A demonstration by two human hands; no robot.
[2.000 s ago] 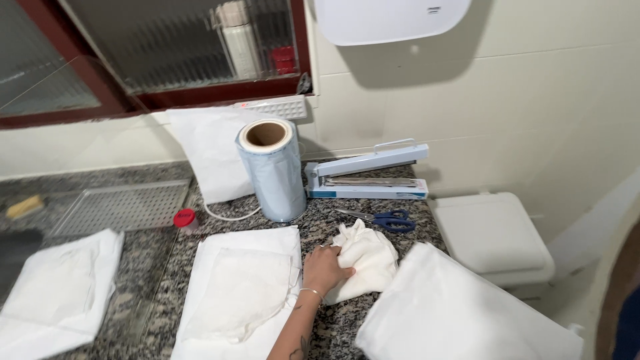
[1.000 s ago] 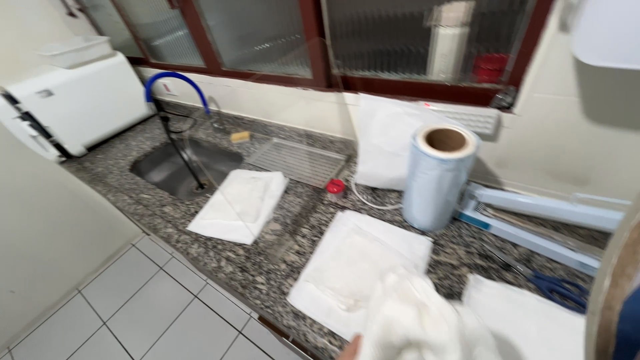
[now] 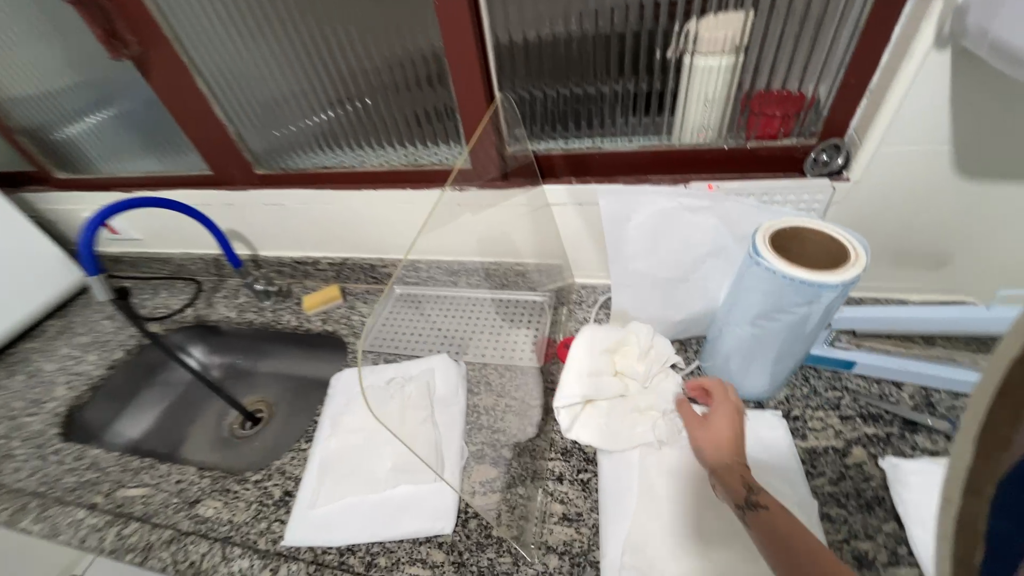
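A crumpled white cloth bundle (image 3: pixel 616 386) is at the right edge pinched by the fingers of my right hand (image 3: pixel 714 424). It overlaps the top of a flat folded white cloth (image 3: pixel 712 512) on the granite counter. My left hand is out of view. Just behind my right hand, a roll of blue and white wrapping film (image 3: pixel 780 320) stands upright. Left of the bundle, a second folded white cloth (image 3: pixel 384 456) lies by the sink, partly seen through a clear panel (image 3: pixel 480 264). Part of another white cloth (image 3: pixel 920 496) shows at the right.
A steel sink (image 3: pixel 216 400) with a blue flexible faucet (image 3: pixel 152 204) is at the left, near a yellow sponge (image 3: pixel 322 299). A perforated metal tray (image 3: pixel 460 324) lies by the wall. At the right are a light blue sealer (image 3: pixel 904 356) and a red lid (image 3: pixel 565 349), which is mostly hidden.
The view has swung left, toward the sink. The cloth bundle lay right of the folded cloth two seconds ago; it is now over that cloth's far end.
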